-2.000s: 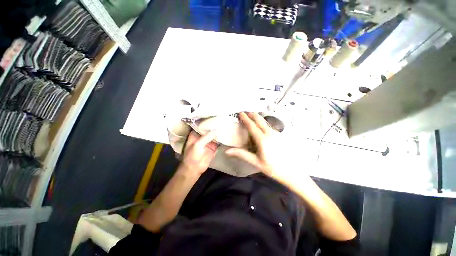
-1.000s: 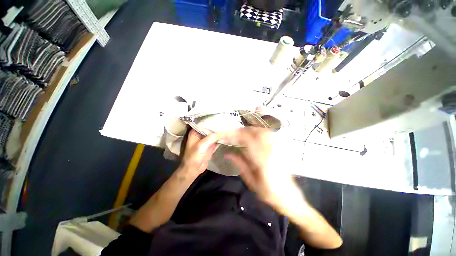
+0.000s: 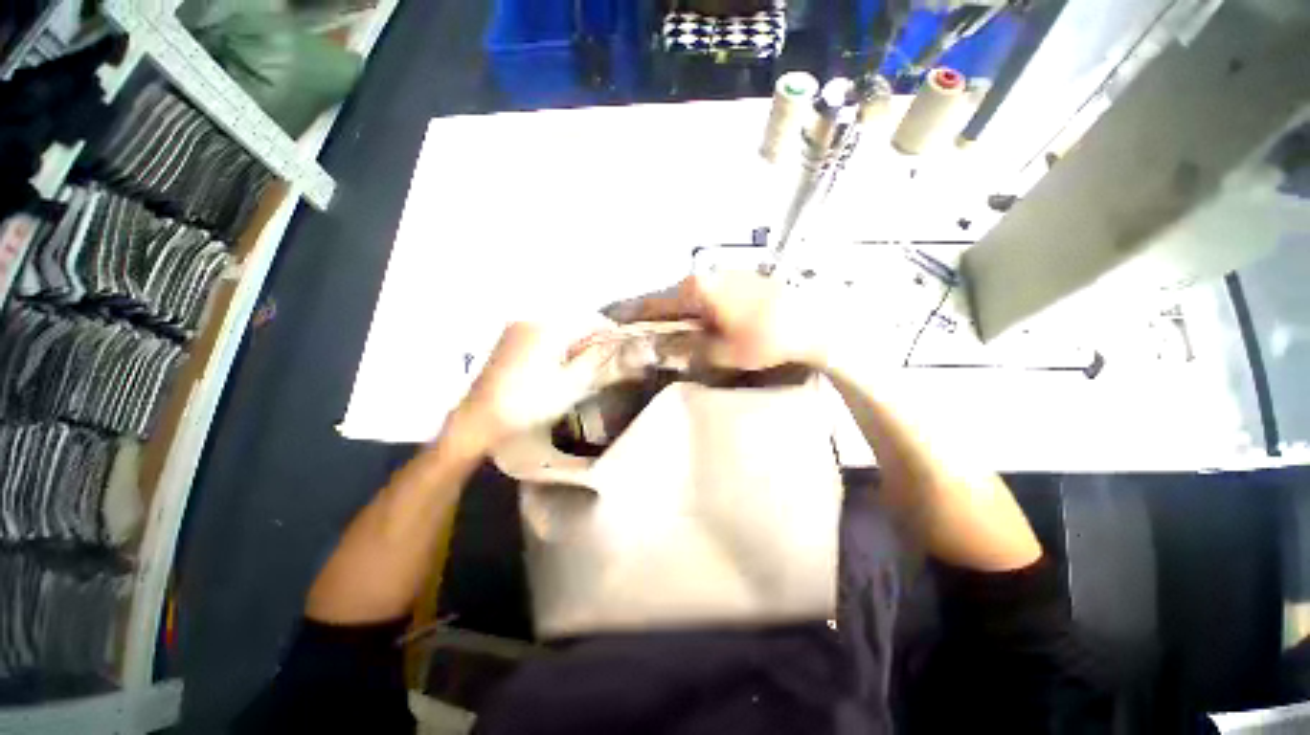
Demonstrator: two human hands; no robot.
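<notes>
The beige bag body point(image 3: 704, 503) hangs over the table's front edge in front of my torso, its side spread towards me. Its opening faces up and shows a dark inside with a small pale patch. My left hand point(image 3: 525, 381) is on the left part of the opening edge, with the fingers blurred and overexposed. My right hand point(image 3: 747, 319) is at the far right part of the edge, fingers bent over it and pointing left. The metal post point(image 3: 805, 201) rises just beyond my right hand.
The white table point(image 3: 503, 201) carries thread cones point(image 3: 930, 112) behind the post. The machine column point(image 3: 1121, 172) stands at the right, with a thin black cord point(image 3: 931, 323) beside it. Shelves of stacked dark pieces point(image 3: 101, 373) are at the left. A blue bin point(image 3: 532, 36) is at the back.
The bag has been turned and lowered, so its broad side now shows towards me. My left hand has moved left and up. My right hand has moved up to the far edge.
</notes>
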